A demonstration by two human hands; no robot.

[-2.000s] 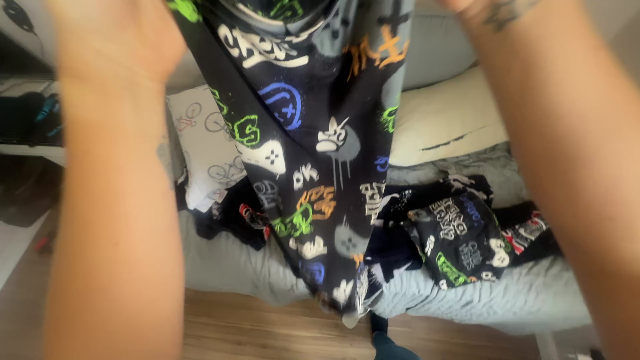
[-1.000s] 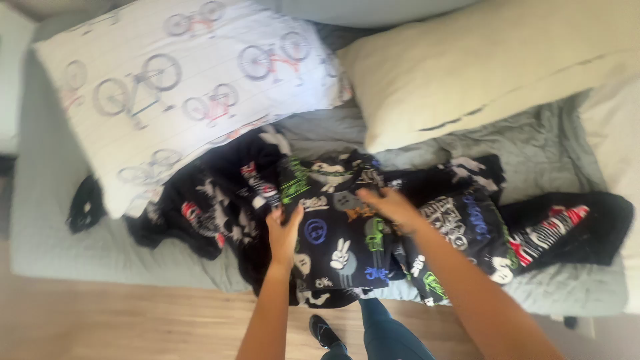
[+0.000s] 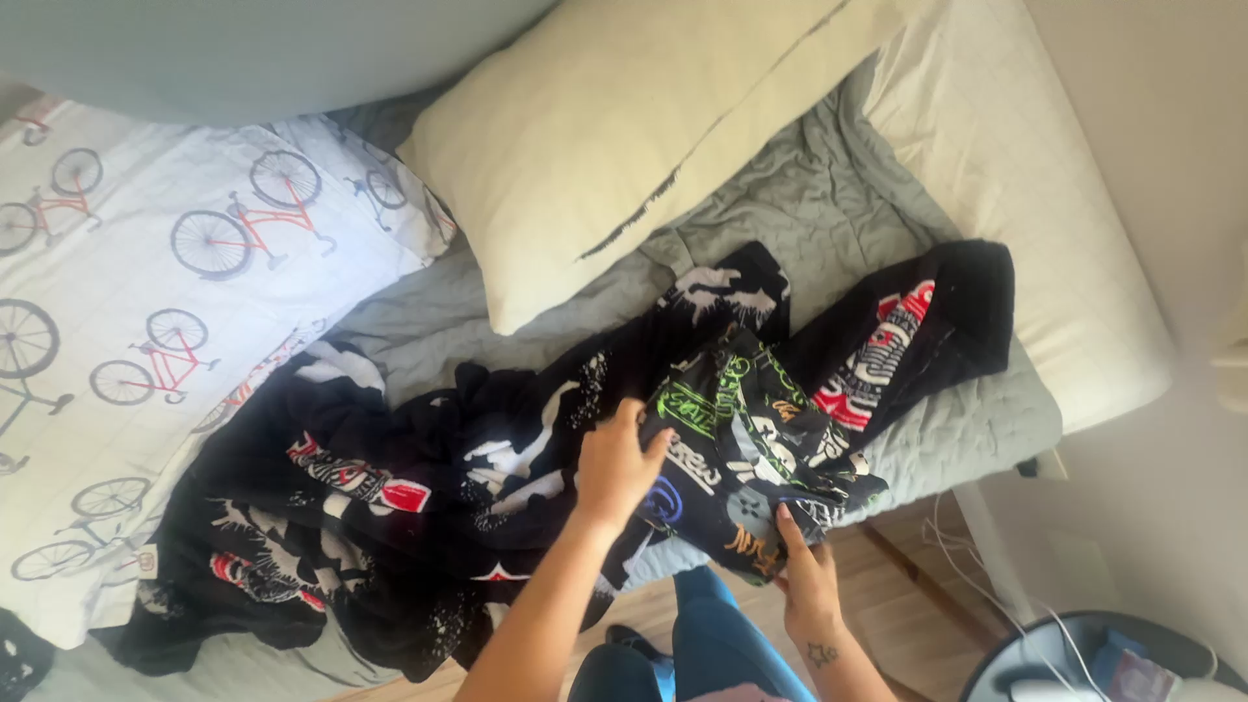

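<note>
A black printed garment with green, blue, orange and white graphics is folded up in front of me, at the bed's edge. My left hand grips its left side between thumb and fingers. At its lower right edge my right hand holds the cloth, thumb on top. Under and beside it, a black garment with white and red prints lies crumpled across the bed. One part of it, or another such piece, reaches out to the right.
A cream pillow and a bicycle-print pillow lie on the grey quilted cover. The cream mattress end meets the wall at right. A round dark container with white cables stands at the lower right.
Two seconds ago the printed garment hung stretched out in my raised hands. It lay on the pile a second ago and is now folded smaller, farther right. The view has shifted right.
</note>
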